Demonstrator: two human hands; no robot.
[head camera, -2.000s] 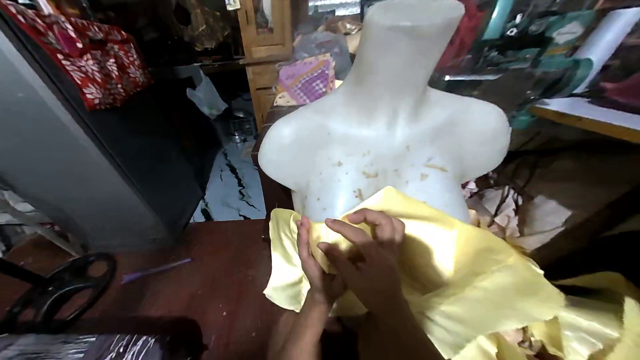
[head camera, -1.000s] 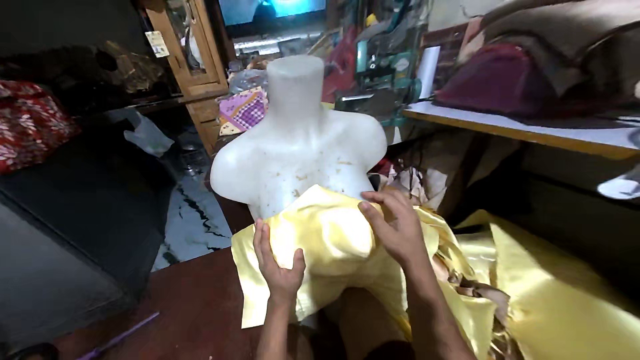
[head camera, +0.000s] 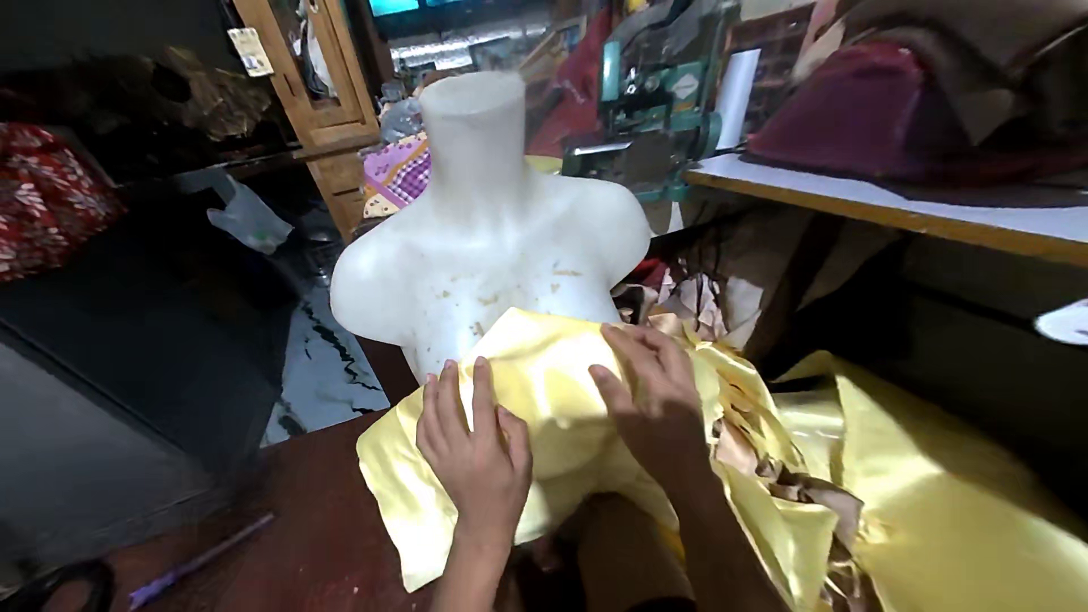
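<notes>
A white dress form (head camera: 501, 212) without arms or head stands in front of me, its chest marked with brownish specks. Yellow satin fabric (head camera: 552, 382) lies across the front of its bust, with one end hanging at the left. My left hand (head camera: 476, 433) rests flat on the satin, fingers spread and pointing up. On the right part of the same piece lies my right hand (head camera: 650, 378), its fingers bent a little and thumb apart. Neither hand grips the cloth visibly. More yellow satin (head camera: 952, 484) is heaped at the lower right.
A purple stick-like item (head camera: 204, 557) lies on the dark red surface at lower left. A shelf (head camera: 892, 208) with dark red cloth (head camera: 841, 110) juts in at right. Behind the form are a green sewing machine (head camera: 663, 102) and a wooden cabinet (head camera: 323, 102). Fabric scraps (head camera: 701, 302) lie beside the form.
Two seconds ago my hands were close together at the satin's upper edge; they are now apart, flat on it. The satin is spread wider over the bust. The view has turned right.
</notes>
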